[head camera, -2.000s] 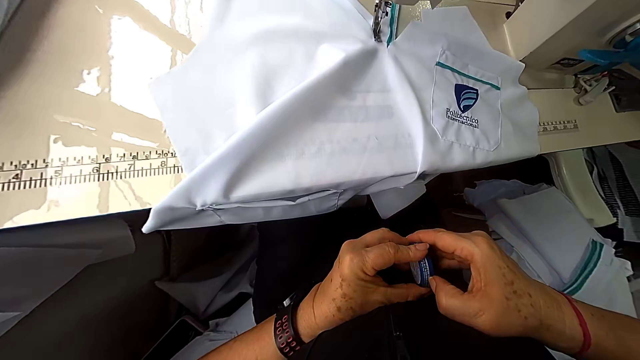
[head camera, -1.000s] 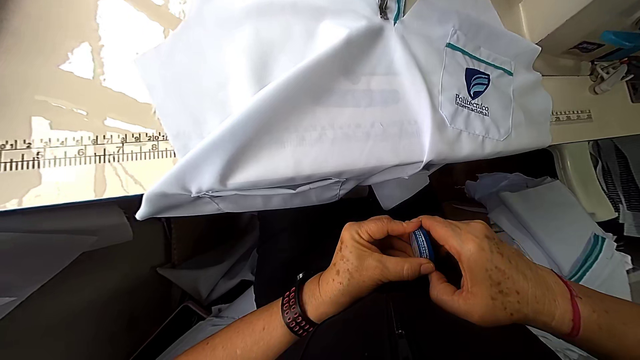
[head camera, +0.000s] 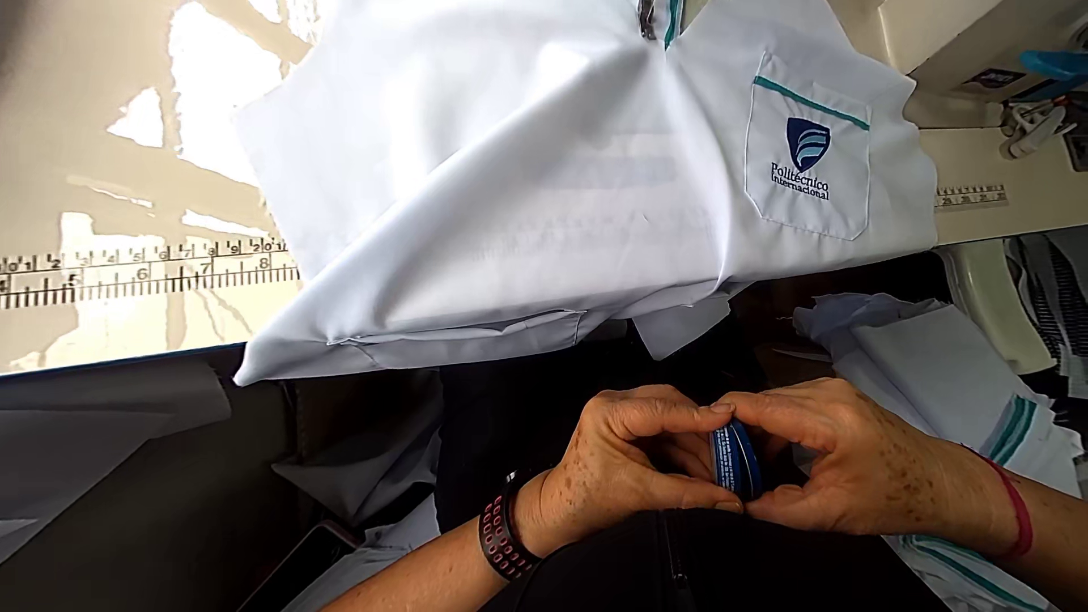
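A small round blue tin (head camera: 736, 460), with fine writing on its side, is held on edge between both hands over my lap. My left hand (head camera: 633, 459) grips one side of it with thumb and fingertips. On the other side, my right hand (head camera: 850, 459) pinches it the same way. Beyond the hands, a white fabric garment piece (head camera: 510, 212) lies across the table and hangs over its front edge. Its pocket (head camera: 807, 153) has a teal stripe and an embroidered shield emblem with writing. A metal presser foot (head camera: 648, 19) of a sewing machine touches the cloth near a teal trim.
A printed ruler scale (head camera: 144, 272) runs along the glossy table (head camera: 51, 204). Folded white fabric with teal stripes (head camera: 935, 374) is piled at the right, below the table. Grey cloth (head camera: 93, 425) hangs at the left. A dark phone-like object (head camera: 302, 565) lies at the lower left.
The hands have stayed together around the blue tin, with small shifts of the fingers and of the tin's tilt. The white garment piece lies as before.
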